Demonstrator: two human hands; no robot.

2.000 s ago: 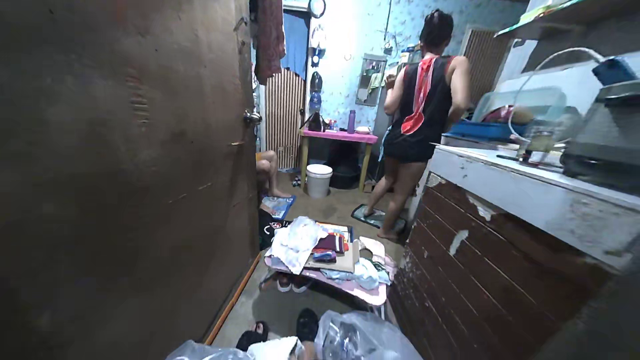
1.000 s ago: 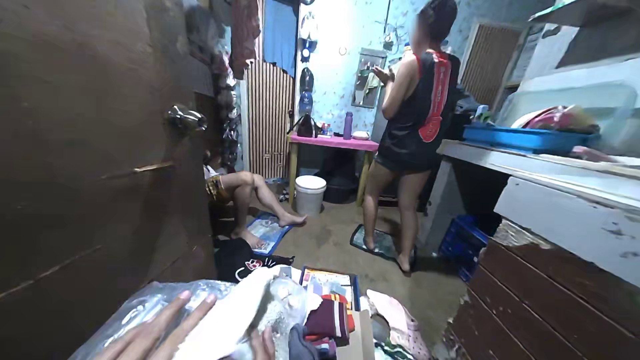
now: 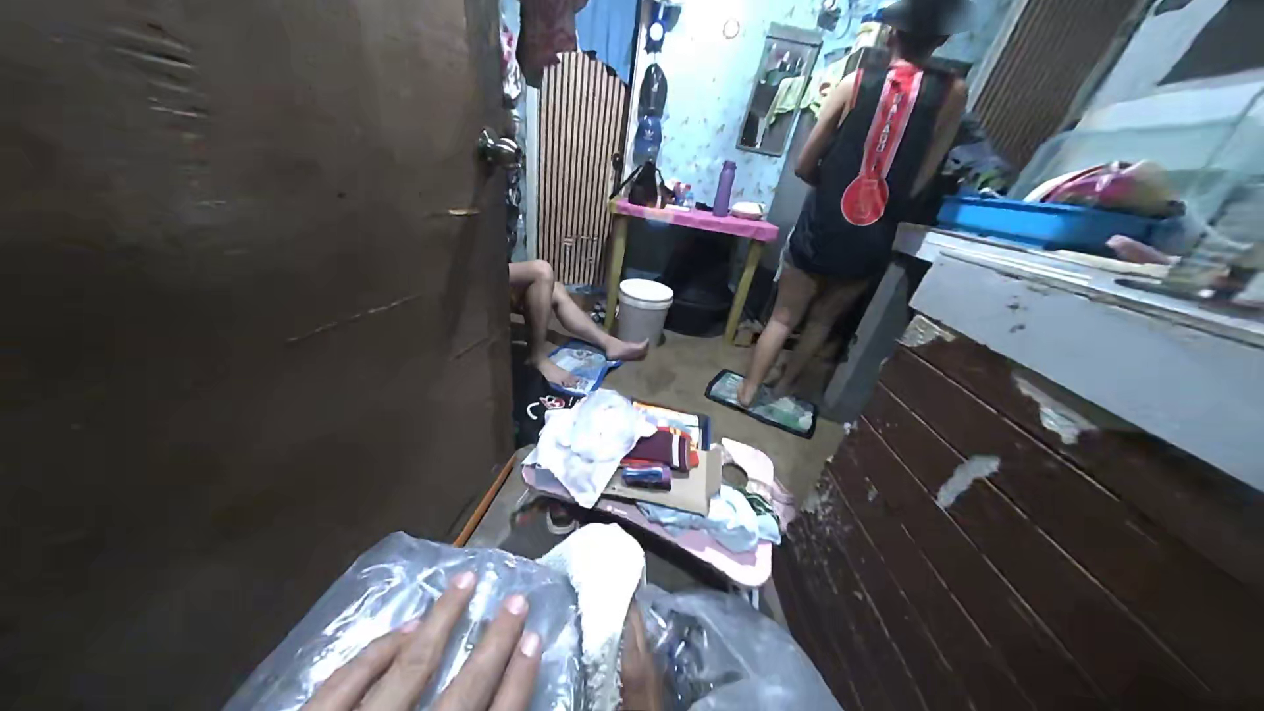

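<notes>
At the bottom, my left hand [image 3: 449, 647] lies with its fingers spread on a clear plastic bag [image 3: 385, 592]. A white cloth [image 3: 604, 583] stands up just to its right. Only a few fingers of my right hand [image 3: 640, 662] show, against the cloth's right edge; whether they grip it cannot be made out. Another clear plastic bag [image 3: 750, 652], with dark contents, lies to the right of that hand. Ahead, a small pink table [image 3: 736, 565] bears a crumpled white garment [image 3: 592, 439], folded dark red cloth [image 3: 664, 449], a piece of cardboard [image 3: 696, 486] and light blue clothing [image 3: 726, 518].
A brown door [image 3: 247, 296] stands at left, a counter with a blue tray [image 3: 1047, 222] at right. A person [image 3: 869, 178] stands on a mat beyond; another's bare legs [image 3: 563, 316] reach past the door. A white bucket [image 3: 644, 306] stands by a pink-topped table [image 3: 701, 219].
Both hands were at the white cloth and bag a second ago; the cloth now stands more upright between them. The standing person has turned their back. The view has shifted.
</notes>
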